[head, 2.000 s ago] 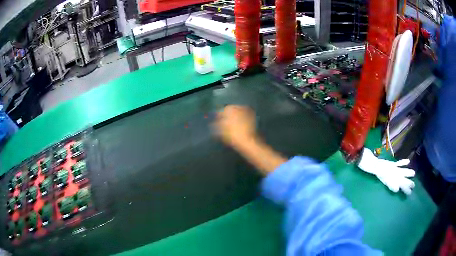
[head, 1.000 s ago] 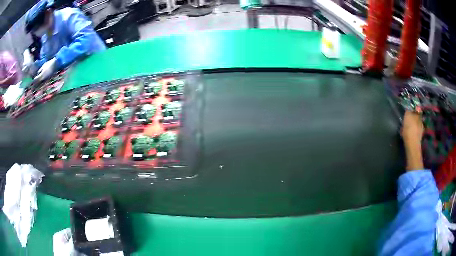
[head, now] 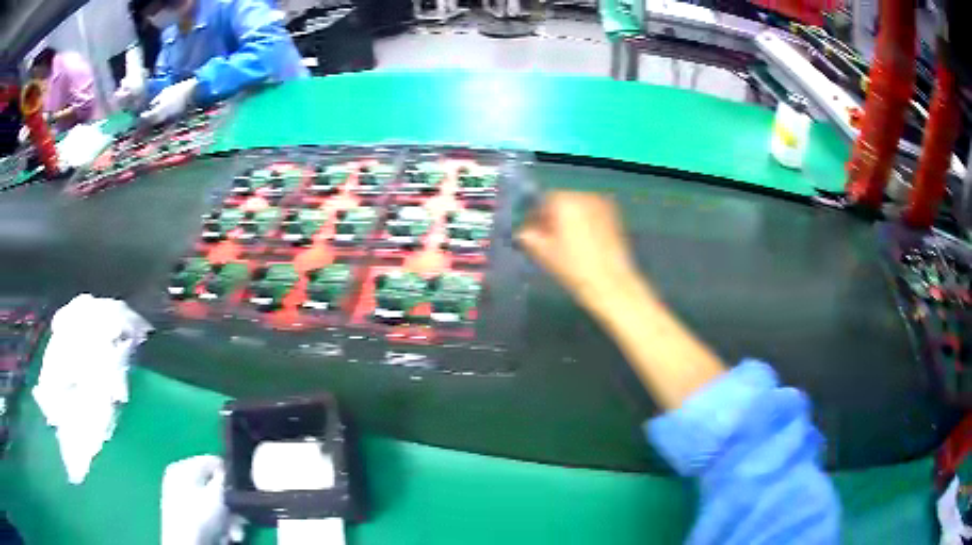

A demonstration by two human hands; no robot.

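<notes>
A clear tray [head: 512, 319] lies on the dark belt, holding rows of green circuit boards [head: 402, 295] with red showing beneath; many boards carry small white labels on their near edges. My bare right hand [head: 576, 240] is at the tray's right edge, its fingers closed around a small dark-green piece [head: 524, 199] that looks like a circuit board; it is blurred. A white gloved shape, apparently my left hand [head: 197, 502], is cut off by the bottom edge, left of the black label box [head: 288, 460]; its fingers are not clear.
A white crumpled cloth [head: 85, 373] lies at left. The dark belt [head: 735, 319] runs across. Boards [head: 938, 282] lie at far right beside red posts [head: 887, 106]. A white bottle [head: 790, 133] stands on the far green mat. A person in blue [head: 240, 48] works at another tray at upper left.
The view has swung left. My right hand has come back from the boards at far right to the tray's right edge, with a small dark-green piece at its fingertips.
</notes>
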